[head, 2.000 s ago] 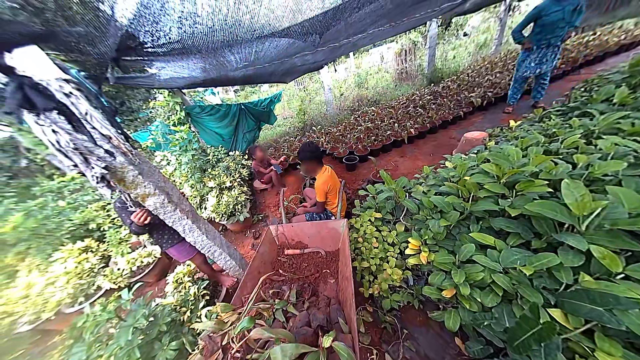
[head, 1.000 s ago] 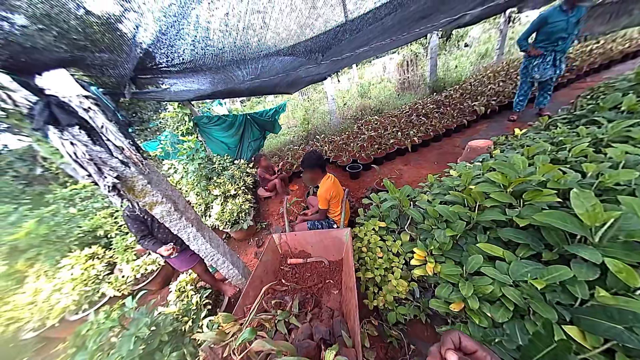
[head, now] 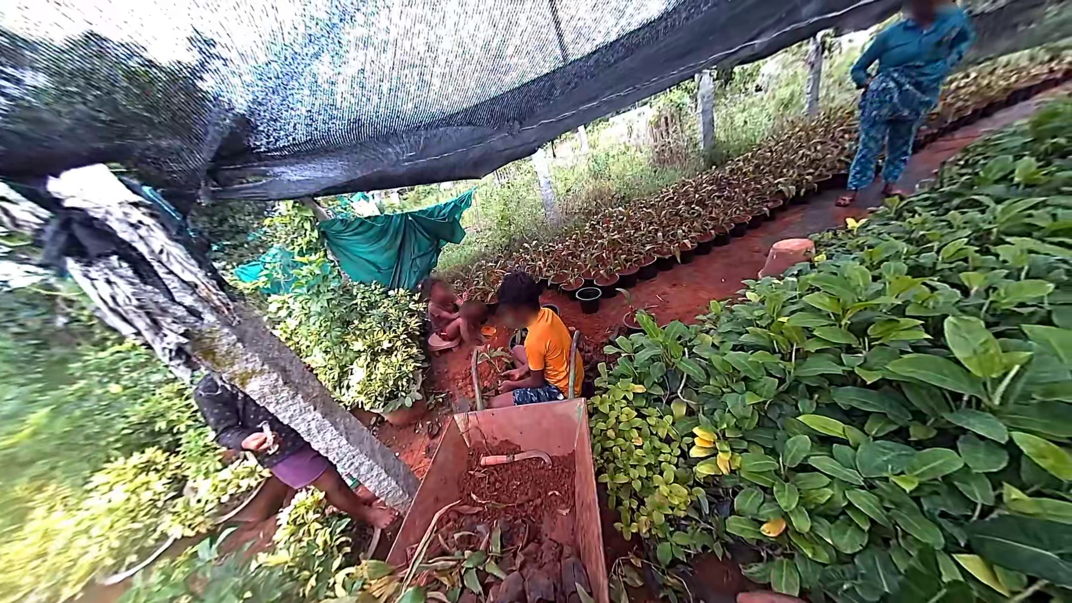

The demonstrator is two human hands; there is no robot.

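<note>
At the bottom edge, right of centre, a brown sliver shows that seems to be the top of my right hand (head: pixel 766 597); its fingers and anything in it are hidden. My left hand is out of view. In front of me stands a metal wheelbarrow (head: pixel 596 511) with a rust-red tray and raised handles at its far end. It holds reddish soil (head: pixel 511 490), and a curved sickle (head: pixel 523 458) with a wooden handle lies on top. Nearer to me in the tray are uprooted leafy plants (head: pixel 477 565) and dark clumps of soil (head: pixel 544 584).
A person in an orange shirt (head: pixel 550 356) sits beyond the wheelbarrow, near small figures (head: pixel 444 314). Another stands on the path (head: pixel 900 92); one is behind the leaning stone post (head: pixel 310 402). Dense leafy plants (head: pixel 904 402) border the right side. Shade netting (head: pixel 502 126) hangs overhead.
My right hand, plain at the bottom edge one second ago, has dropped almost out of view. The standing person at the upper right has shifted position over the frames.
</note>
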